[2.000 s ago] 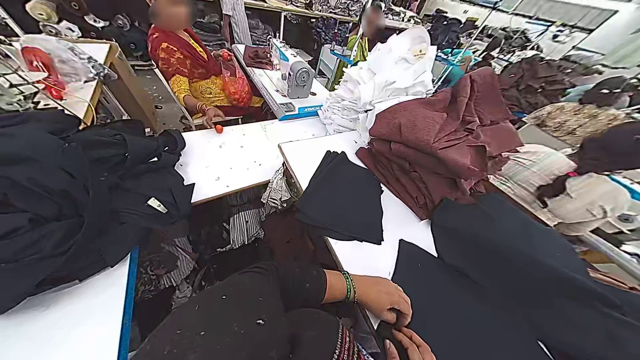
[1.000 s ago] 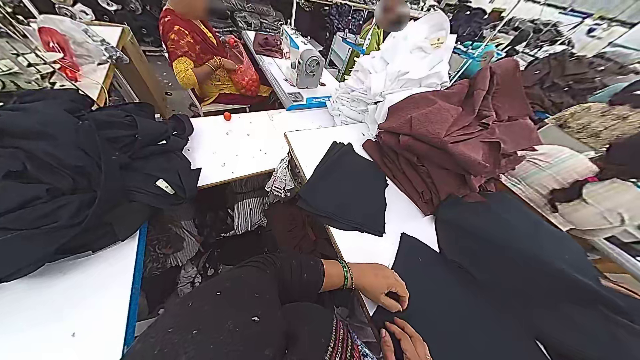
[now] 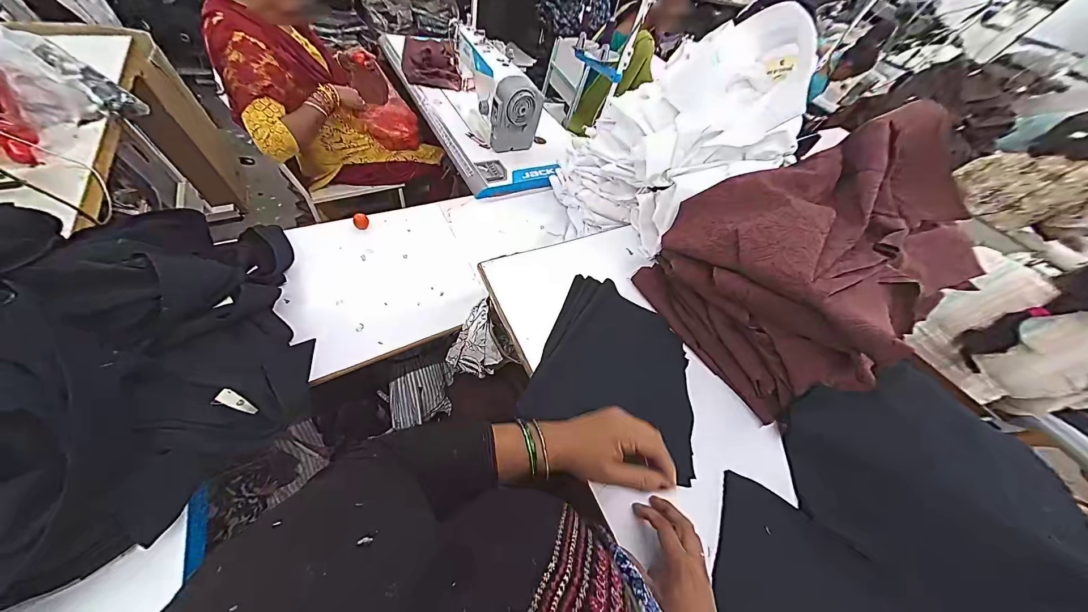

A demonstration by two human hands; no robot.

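Note:
My left hand [image 3: 608,448], with green bangles at its wrist, is over the white table edge, its curled fingers at the lower corner of a stack of dark cut fabric pieces [image 3: 616,365]. Whether it grips the cloth cannot be told. Just below it, my right hand [image 3: 676,544] rests on the white tabletop [image 3: 627,510] with its fingers bent, their tips near my left fingers. To the right of my right hand lies a flat dark fabric panel [image 3: 782,544]. A larger dark cloth [image 3: 926,476] lies beyond that panel, partly under a heap of maroon fabric [image 3: 790,246].
White garment pieces [image 3: 680,110] are piled behind the maroon heap. Dark garments [image 3: 127,365] cover the table at left. A small red-orange object [image 3: 360,221] lies on the middle table. A sewing machine [image 3: 510,102] stands behind, beside a seated person [image 3: 314,110] holding a red bag.
My left hand has moved from the edge of the flat dark panel to the corner of the fabric stack. White tabletop now shows between my hands and that panel.

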